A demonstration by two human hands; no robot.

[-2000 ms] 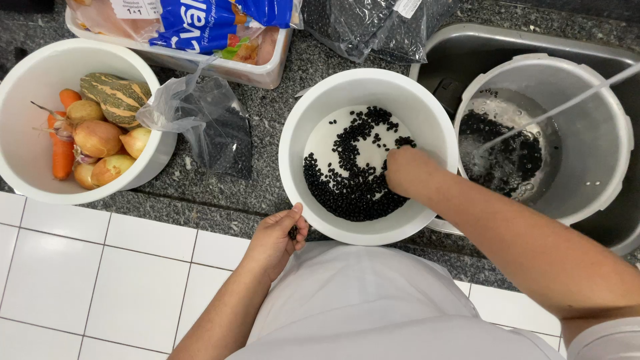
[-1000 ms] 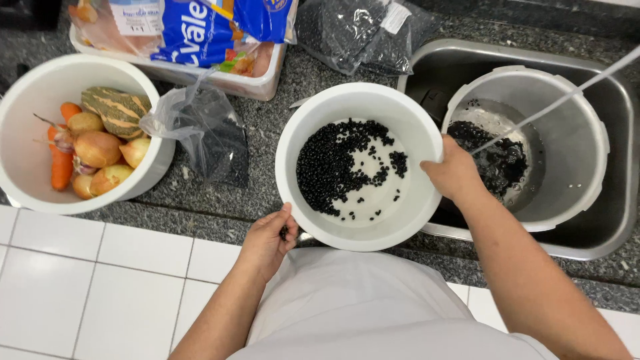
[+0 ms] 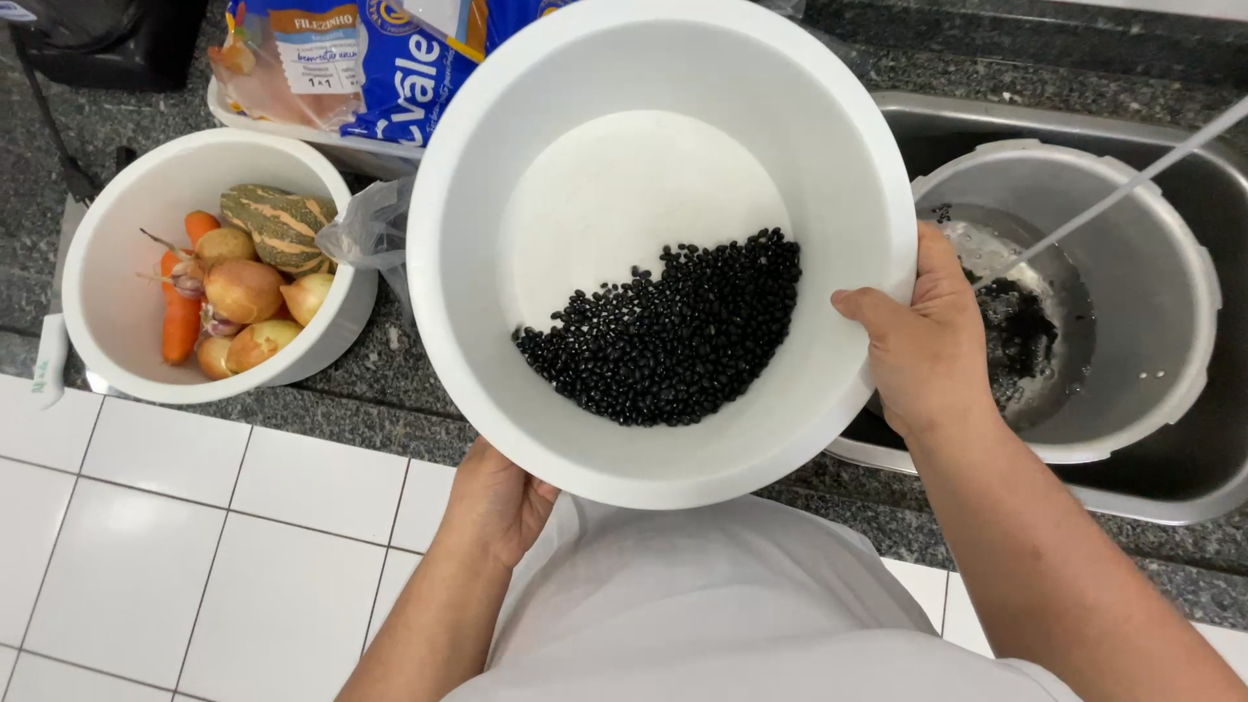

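A white plastic basin (image 3: pixel 634 478) with black beans (image 3: pixel 673 331) pooled at its lower side hangs lifted and tilted in front of me. My right hand (image 3: pixel 931 341) grips its right rim, thumb over the edge. Under the lower left of the basin is my left hand (image 3: pixel 502 497), its fingers partly hidden beneath; whether it still holds anything small cannot be seen. To the right, an aluminium pot (image 3: pixel 1160 322) stands in the sink, with water and black beans (image 3: pixel 1014 331) inside, and a thin stream of water falls into it.
At left a white tub (image 3: pixel 88 292) holds onions, carrots, garlic and a striped squash. Behind it lie a tray of packaged chicken (image 3: pixel 322 88) and a clear plastic bag (image 3: pixel 370 229). A white-handled utensil (image 3: pixel 51 361) sits near the counter edge. The steel sink (image 3: pixel 1170 502) surrounds the pot.
The basin has been lifted off the counter toward me and tilted, and the beans have slid together. My right hand went from among the beans to the rim; my left moved under the basin.
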